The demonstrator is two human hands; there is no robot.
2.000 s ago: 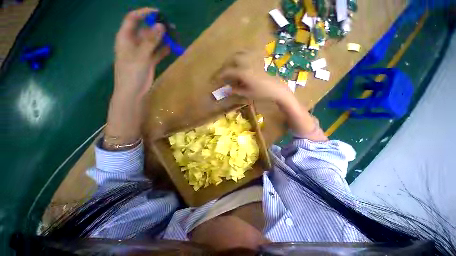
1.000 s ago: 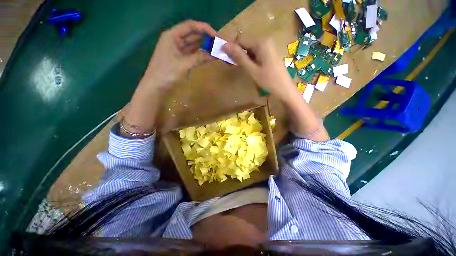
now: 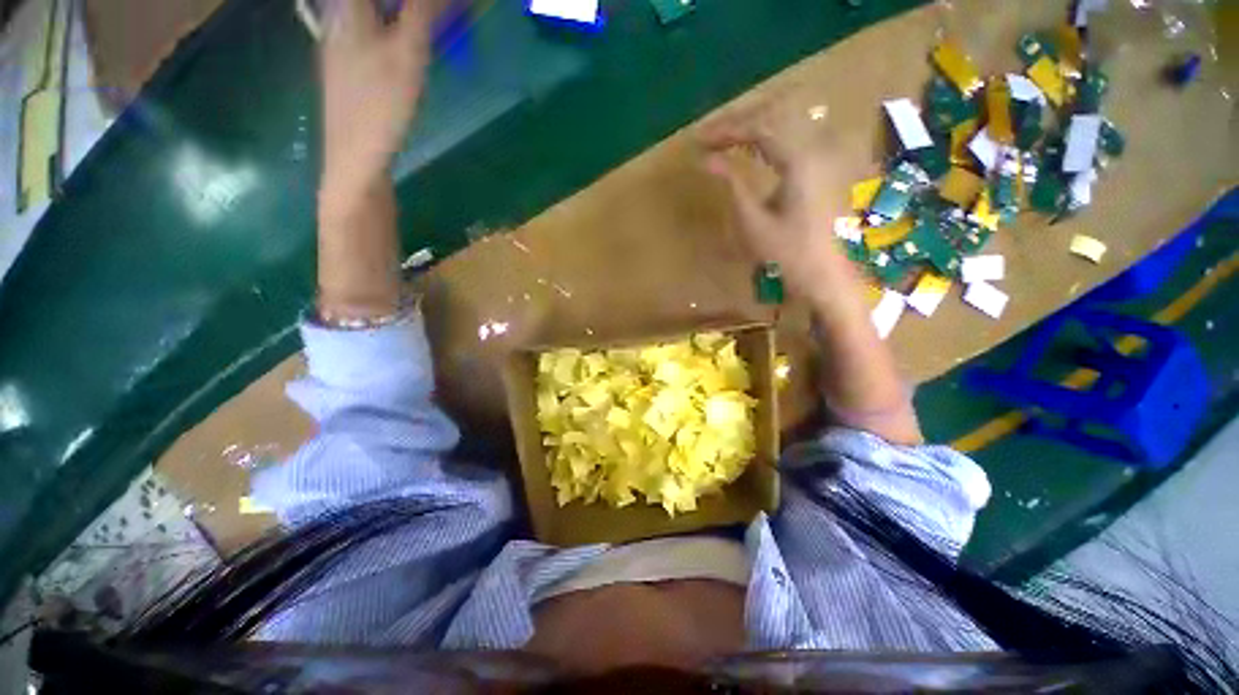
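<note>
My left hand (image 3: pixel 370 61) reaches over the green surface at the top edge, its fingertips blurred and partly cut off. A blurred blue block (image 3: pixel 459 30) is beside its fingers; I cannot tell whether they touch it. Another blue block with a white pad on it (image 3: pixel 564 11) lies farther right at the top edge. My right hand (image 3: pixel 781 197) is above the brown bench, fingers curled but apart, with nothing visible in it. A small green circuit board (image 3: pixel 770 283) lies just below it.
An open cardboard box (image 3: pixel 523 448) of pale yellow paper squares (image 3: pixel 645 421) sits against my body. A mixed pile of green boards, orange pieces and white pads (image 3: pixel 972 163) lies on the brown bench (image 3: pixel 598 245) at upper right. A blue stool (image 3: pixel 1148 387) stands at right.
My hands have moved apart after being together at a blue block with a white pad. My left hand moved up and left; my right hand let go. The view has shifted.
</note>
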